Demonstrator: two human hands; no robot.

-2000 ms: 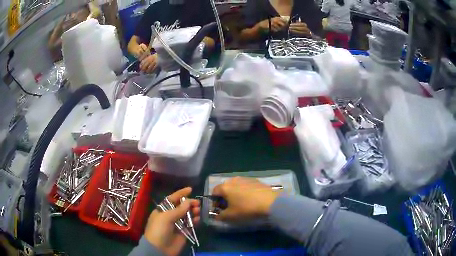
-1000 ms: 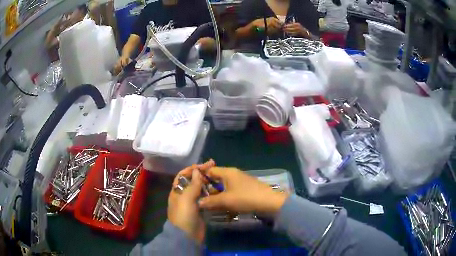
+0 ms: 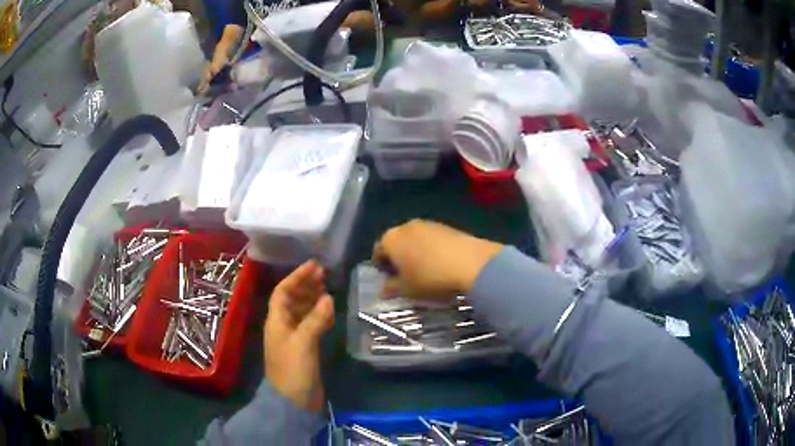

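My right hand (image 3: 431,260) is over the back of the clear plastic box (image 3: 418,355), its fingers bent downward; whether it holds anything is hidden. Silver metal shafts (image 3: 392,326) lie in the box in rough rows. My left hand (image 3: 299,335) is left of the box, palm turned inward, fingers loosely curled and apart, with no shaft visible in it. The near blue bin (image 3: 453,412) holds loose shafts at the bottom edge of the picture.
Two red bins (image 3: 228,364) with loose shafts stand at the left. Lidded clear boxes (image 3: 295,187) are stacked behind them. A black hose (image 3: 59,239) curves at far left. Another blue bin (image 3: 730,348) with shafts is at far right. Cloudy plastic bags (image 3: 741,205) stand right rear.
My hands were together around shafts and are now apart. My right hand has moved over the clear box, and my left hand no longer shows shafts. The view has tilted down, showing the near blue bin.
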